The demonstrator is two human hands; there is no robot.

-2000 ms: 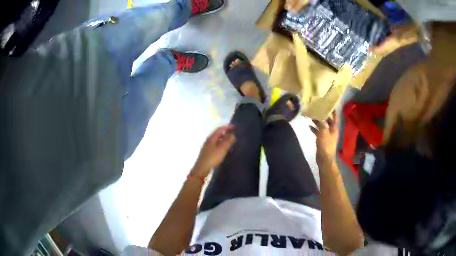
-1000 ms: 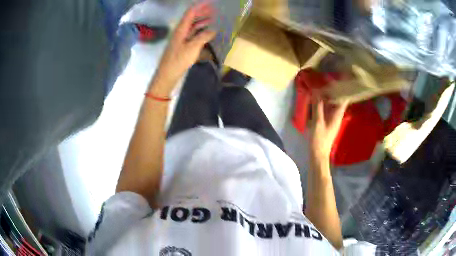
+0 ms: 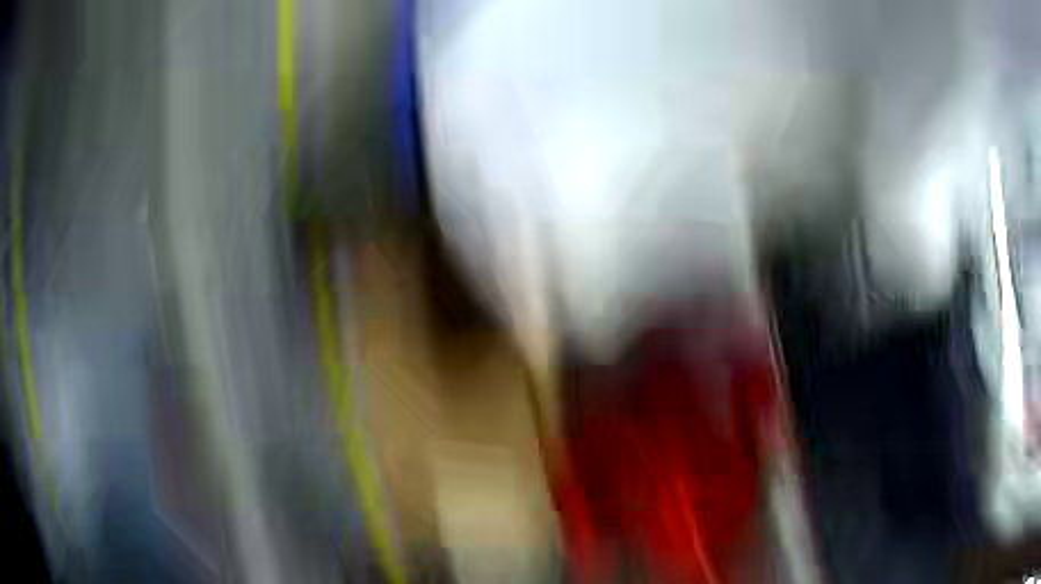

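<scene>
The whole view is heavily blurred. A brown cardboard carton (image 3: 457, 422) stands at the lower middle, with a dark opening towards its upper part and a paler flap low down. Its contents cannot be made out. Right beside it is a red plastic stool (image 3: 662, 456), smeared by the motion. Neither of my hands can be seen.
Yellow floor lines (image 3: 343, 399) run down the left side of the grey floor. A large white blurred shape (image 3: 582, 137) fills the upper middle. A dark shape (image 3: 890, 399), possibly clothing, is at the right. A bright thin strip stands near the right edge.
The view has swung sharply and blurred. My hands, legs and shirt have left the picture. The carton and red stool now show lower down.
</scene>
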